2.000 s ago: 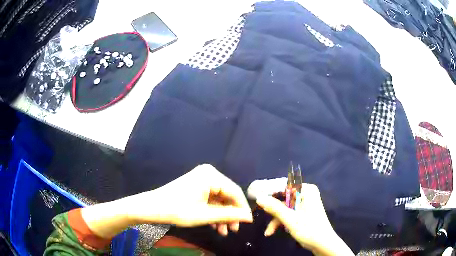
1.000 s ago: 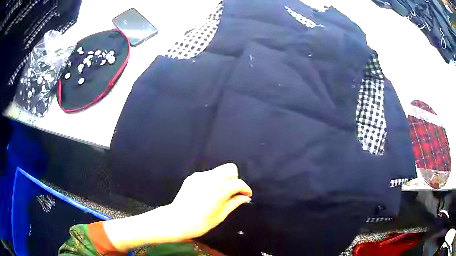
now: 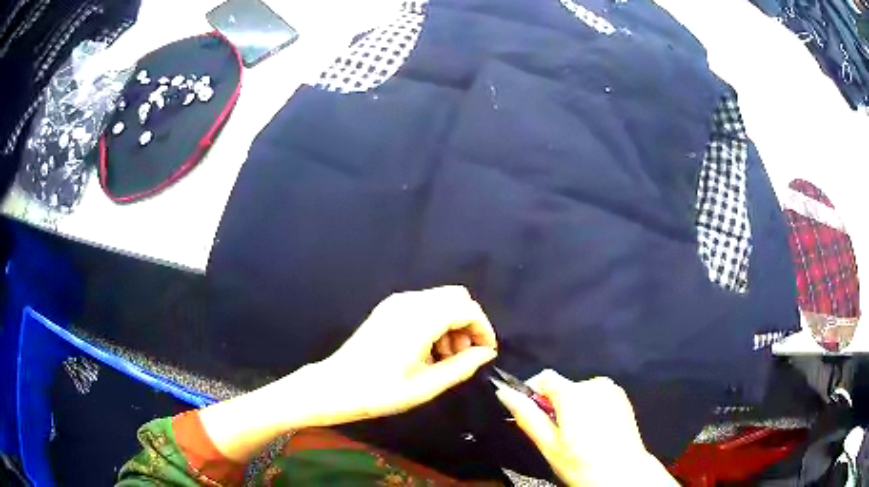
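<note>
A navy vest (image 3: 448, 209) with black-and-white check lining (image 3: 726, 204) at its armholes lies in front of me, its near part dark around my hands. My left hand (image 3: 424, 347) pinches thumb and finger together at the vest's near part; what lies between the fingertips is too small to tell. My right hand (image 3: 581, 423) holds small thread snips (image 3: 522, 392) with a reddish handle. Their pointed tips face left, close beside my left fingertips.
At the left, loose buttons lie on a black mat (image 3: 176, 152) with red edging, beside a clear plastic bag (image 3: 62, 143) and a phone (image 3: 252, 30). A blue crate (image 3: 105, 347) stands below the table. A red plaid piece (image 3: 821, 262) lies at the right.
My right hand, out of view one second ago, is back beside my left hand. The snips now point left toward my left fingertips; two seconds ago they pointed away from me.
</note>
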